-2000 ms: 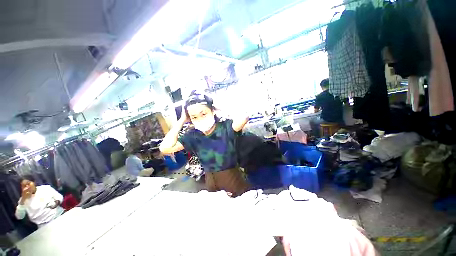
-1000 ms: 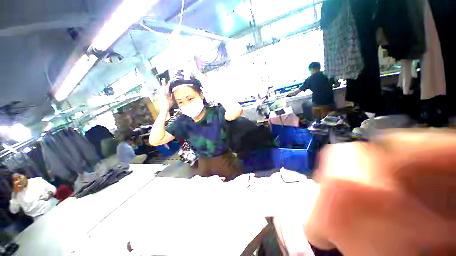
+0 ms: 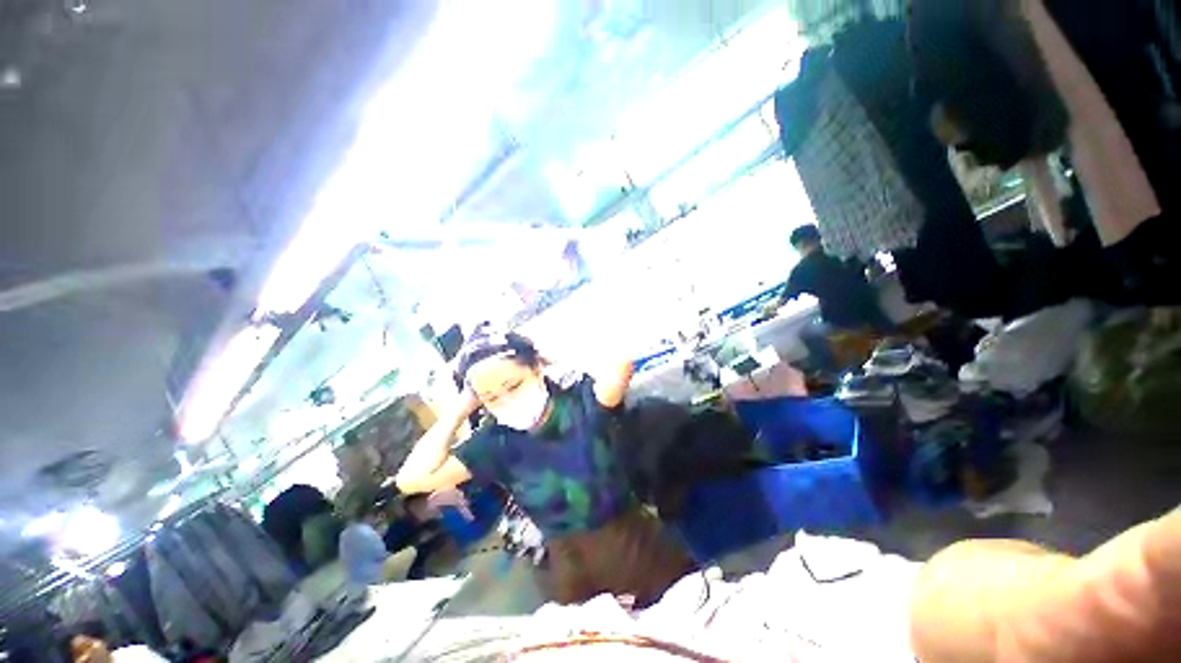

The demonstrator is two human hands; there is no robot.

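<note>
A pale garment heap (image 3: 848, 596), nearly white in the glare, lies along the bottom edge of the view, with a thin dark line of piping (image 3: 819, 571) on it. A thin brownish curved band (image 3: 609, 640) shows at the bottom centre. My right hand (image 3: 1023, 602) comes in from the lower right over the heap. It is blurred and cut off, and its fingers cannot be made out, nor whether it holds anything. My left hand is out of the picture.
A masked person (image 3: 551, 453) stands across the table, one hand at the head. Blue bins (image 3: 809, 499) stand behind. Grey garments (image 3: 311, 628) lie at the table's far left. Another person (image 3: 835, 292) is by the windows. Dark clothes (image 3: 952, 181) hang at upper right.
The view has tilted, so less of the table shows. My right hand was absent at first, then large and close at the right; now it is lower and smaller. The person opposite looks further down.
</note>
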